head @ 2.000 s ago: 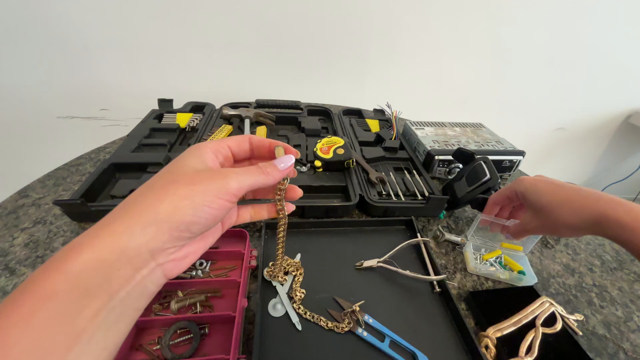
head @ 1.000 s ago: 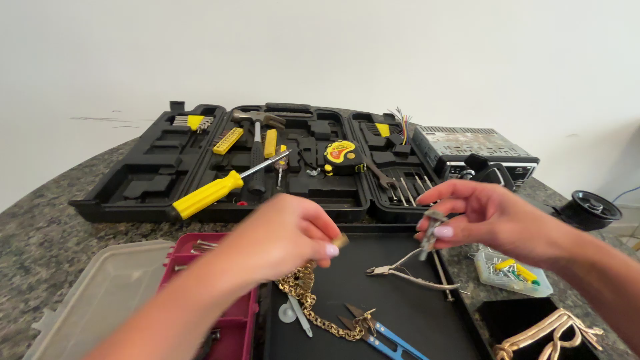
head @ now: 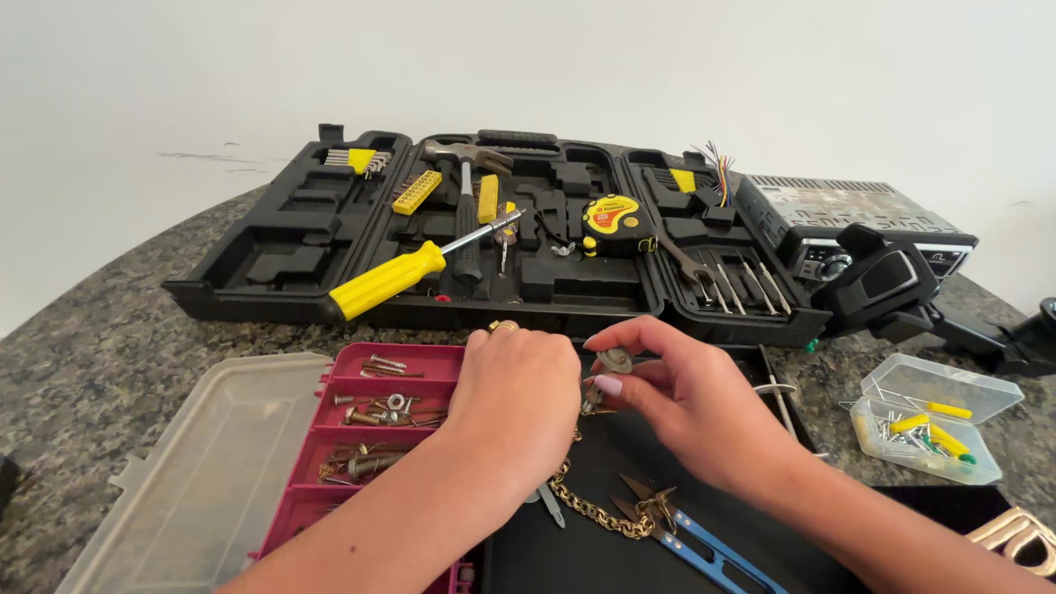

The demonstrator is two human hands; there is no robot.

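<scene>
My right hand pinches a small dull metal piece between thumb and fingers, above the black tray. Close on its left is my left hand, back towards me, with the fingertips hidden; what it holds cannot be seen. A gold-coloured chain runs from below the hands to blue-handled thread snips lying in the tray. Beside the chain lies a grey pointed piece, partly under my left hand. To the left stands a magenta compartment box of screws, nuts and bolts.
Behind the hands lies an open black tool case with a claw hammer, yellow screwdriver and tape measure. At right are a car stereo, a black clamp-like holder, a clear small box and a gold-coloured ornament.
My right hand has moved from the clear small box to the tray's middle, now holding the metal piece. My left hand held the chain raised earlier; the chain now lies lower, in the tray.
</scene>
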